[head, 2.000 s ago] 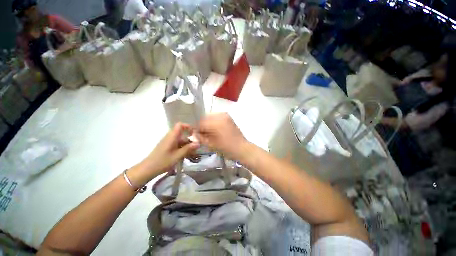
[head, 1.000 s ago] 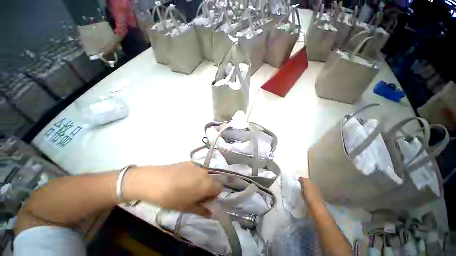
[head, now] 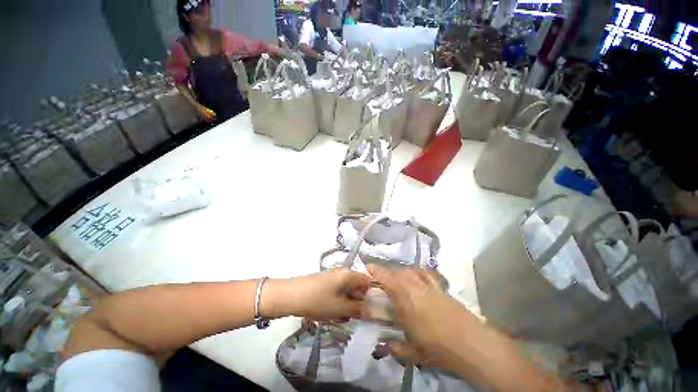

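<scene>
Stuffed beige-grey handbags stand in a line in front of me; the nearest bag [head: 295, 356] has an open mouth filled with white paper [head: 394, 367]. My left hand [head: 340, 295] is closed, its fingertips pinching what looks like a beige handle above this bag. My right hand [head: 413, 306] meets it from the right, with its thumb low and apart from the fingers; its grip is partly hidden. A white strip [head: 361, 348] hangs below the hands. Another open stuffed bag [head: 386, 245] stands just beyond.
A small upright bag [head: 363, 184], a red wedge-shaped board [head: 436, 157] and a blue object [head: 575, 181] are farther back. Large bags [head: 528, 276] stand at right. A clear plastic packet [head: 176, 195] lies at left near green lettering. A person [head: 214, 73] stands behind the table.
My right hand has come from the clear plastic beside the bags to meet my left hand above the nearest bag. My left hand has shifted right. At the far left, the person no longer holds a bag.
</scene>
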